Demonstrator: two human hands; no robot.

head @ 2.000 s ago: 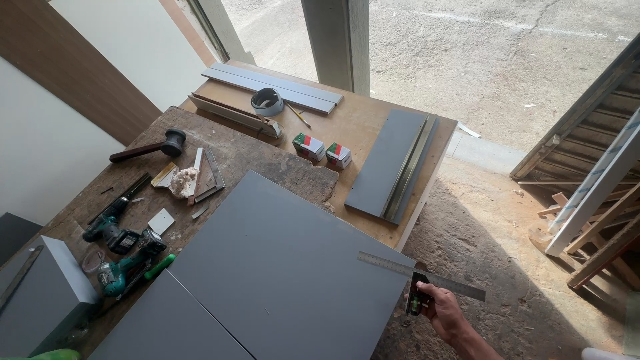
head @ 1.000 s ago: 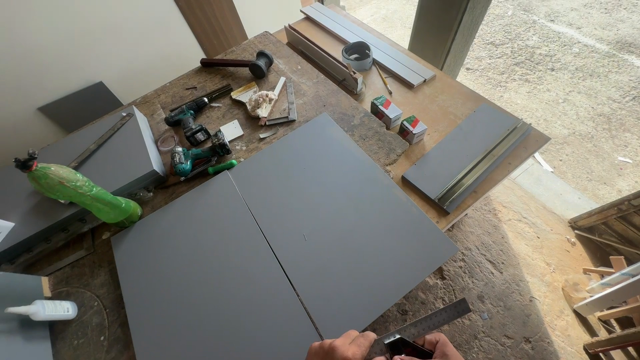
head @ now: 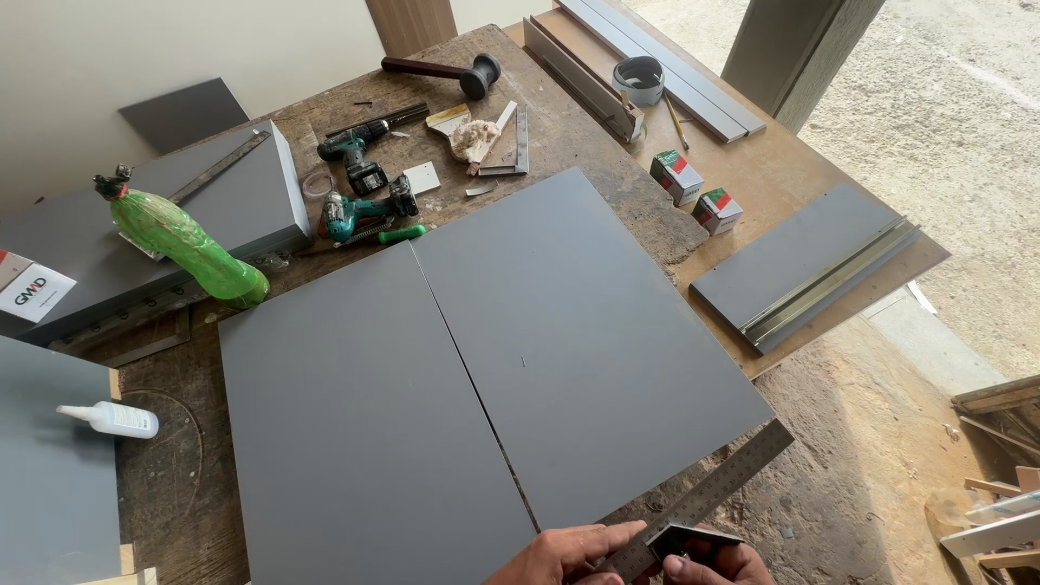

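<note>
My right hand [head: 715, 565] grips the dark head [head: 691, 543] of a combination square at the bottom of the view. The square's steel ruler blade [head: 723, 475] slants up to the right, beside the near corner of a grey panel. Against the blade's lower end lie the fingers of my left hand [head: 569, 552]; its underside is hidden, and both hands are cut off by the frame edge. Two grey panels, a left one [head: 349, 406] and a right one [head: 585, 325], lie side by side on the worn workbench with a narrow dark gap between them.
Behind the panels lie two cordless drills [head: 353, 154], a mallet [head: 479, 75], a try square [head: 522, 142] and a brush. A green bottle [head: 187, 236] and a white glue bottle [head: 126, 418] are at left. Small boxes [head: 676, 175], a tape roll [head: 639, 80] and a panel with metal rails [head: 829, 284] sit right.
My left hand has come into view and onto the blade. The square, earlier over the right panel's corner in my right hand, is now at its near edge. The view has shifted.
</note>
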